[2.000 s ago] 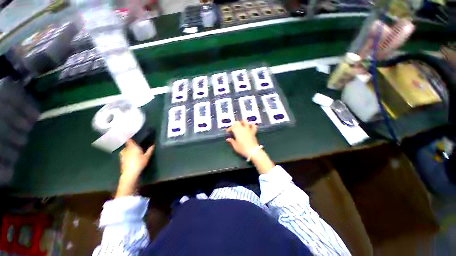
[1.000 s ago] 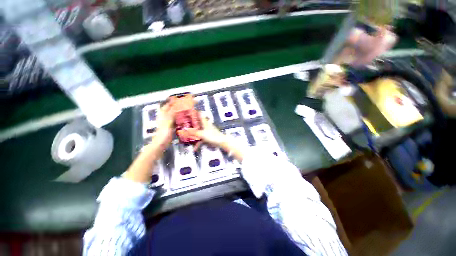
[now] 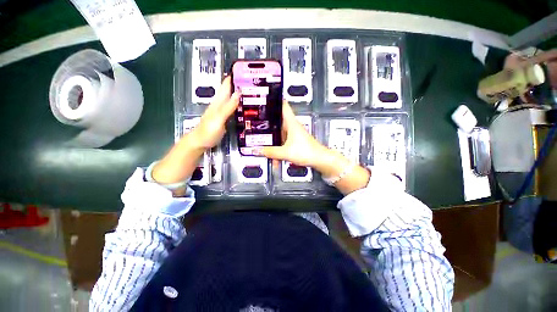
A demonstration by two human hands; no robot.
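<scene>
A smartphone (image 3: 257, 108) with a lit pinkish screen is held upright over the middle-left of the tray. My left hand (image 3: 215, 122) grips its left side. My right hand (image 3: 296, 141) holds its lower right side, the thumb on the bottom of the screen. Below lies a clear blister tray (image 3: 408, 113) with two rows of white devices (image 3: 341, 70), each with a dark oval window toward me and small dark print. The phone and my hands hide parts of several devices.
A translucent label roll (image 3: 91, 97) lies left of the tray. A printed label strip (image 3: 119, 27) hangs at the upper left. At right are a white card with a grey-white device (image 3: 480, 152), a small white object (image 3: 464, 118) and a yellowish bottle (image 3: 512, 83).
Two seconds ago my hands were apart, the right at the tray's front edge. Both then came together on the phone over the tray. Now the phone's screen faces me and the view is closer.
</scene>
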